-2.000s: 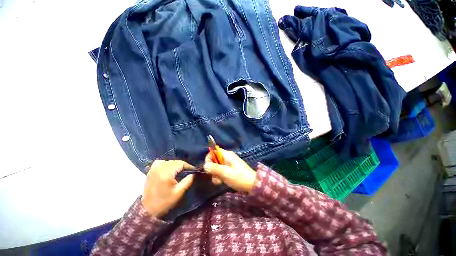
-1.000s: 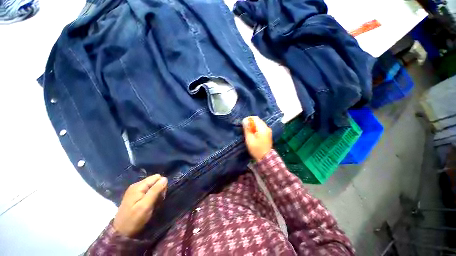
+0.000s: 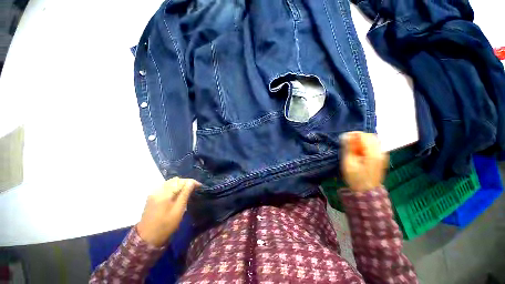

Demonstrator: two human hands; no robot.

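Observation:
A dark blue denim jacket (image 3: pixel 238 150) lies spread on the white table, its plain double-stitched band (image 3: pixel 266 176) nearest me. My left hand (image 3: pixel 165 208) pinches the band's left end between thumb and fingers. My right hand (image 3: pixel 362 161) is a blurred fist at the band's right end. Orange-red thread snips (image 3: pixel 357 145) show in that fist; their blades are hidden. Whether the right fingers also grip the cloth is unclear. Silvery buttons (image 3: pixel 144 104) run down the jacket's left edge. The armhole (image 3: pixel 305 100) shows a pale inside.
A second crumpled denim garment (image 3: pixel 443 72) lies at right, hanging over the table edge. Below are a green slatted crate (image 3: pixel 437 202) and a blue crate (image 3: pixel 487 188). A red strip (image 3: pixel 500 53) is at the far right. A tan piece (image 3: pixel 11 160) lies at far left.
First both hands were together at the band, with the snips' blades showing. They then moved apart along it. The band is now straighter and the right hand farther right.

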